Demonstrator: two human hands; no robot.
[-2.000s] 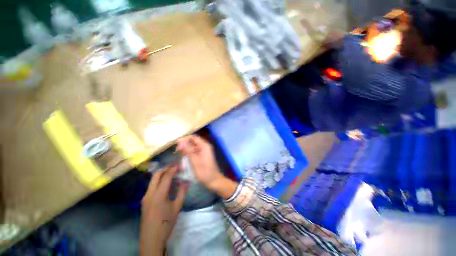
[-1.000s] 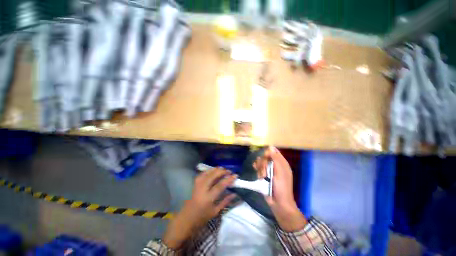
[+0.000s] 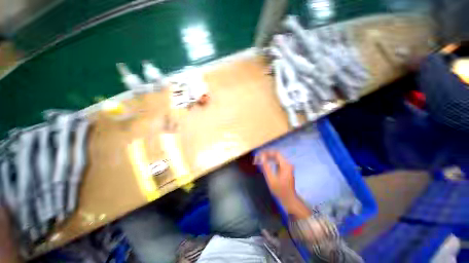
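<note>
My right hand [image 3: 280,177] is over the blue-rimmed bin [image 3: 345,163] beside the bench edge. Its thumb and index finger are close together; a pale spot shows at the tips, too blurred to name. My left hand [image 3: 6,239] is a blurred strip cut off by the left edge, beside a row of grey-white stem parts [image 3: 61,159]; its fingers and anything in them cannot be made out. Two yellow tape strips [image 3: 140,167] lie at the bench edge with a small whitish round spot [image 3: 158,167] between them. Small grey pieces [image 3: 345,208] lie in the bin.
More grey-white stems [image 3: 313,72] are heaped at the back right. A whitish bundle with a red-orange spot [image 3: 187,93], pointed white bottles [image 3: 141,76] and a yellowish item [image 3: 113,107] stand along the back. A person in dark clothes [image 3: 447,97] is at the right.
My hands have parted from the grey-white stem held over my lap: the left to the far left, the right to the bin. The stem no longer shows there. The view has swung and tilted.
</note>
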